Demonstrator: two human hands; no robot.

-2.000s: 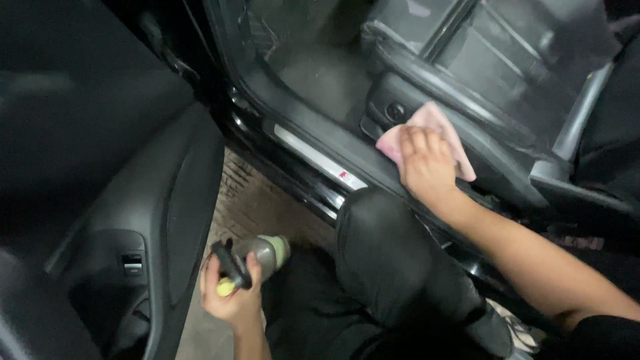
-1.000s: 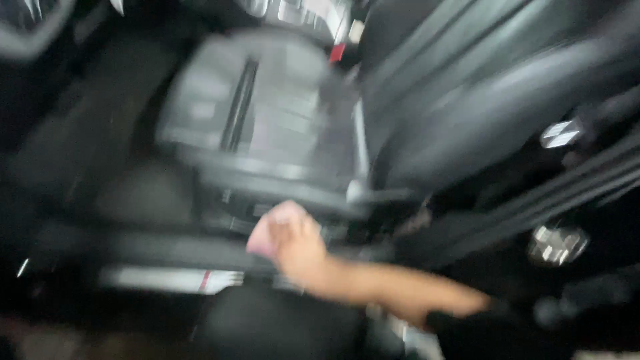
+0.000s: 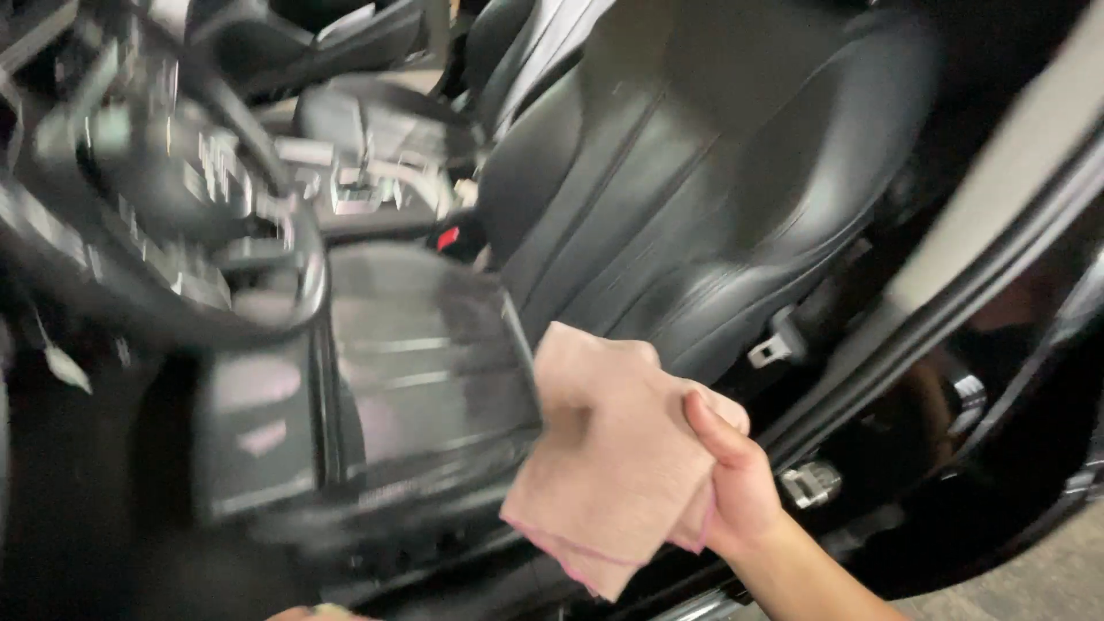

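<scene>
My right hand (image 3: 742, 474) grips a folded pink microfibre cloth (image 3: 621, 457) with brighter pink edging. The cloth is raised in front of a car's black leather seat, at the outer side of its cushion (image 3: 414, 362) and below the backrest (image 3: 630, 190). Dark smudges show on the cloth. Only a sliver of my left hand (image 3: 315, 614) enters at the bottom edge, with a bit of something pale green beside it; what it holds cannot be made out.
A steering wheel (image 3: 302, 293) is at the left. A red seat-belt buckle (image 3: 448, 238) sits beside the centre console (image 3: 371, 194). Right of the seat are a belt tongue (image 3: 769, 350), the door pillar (image 3: 975, 198) and a metal door latch (image 3: 811, 485).
My right hand has lifted the cloth from the seat's lower side. The spray bottle seen in my left hand two seconds ago is no longer clearly visible. The view has swung up toward the backrest.
</scene>
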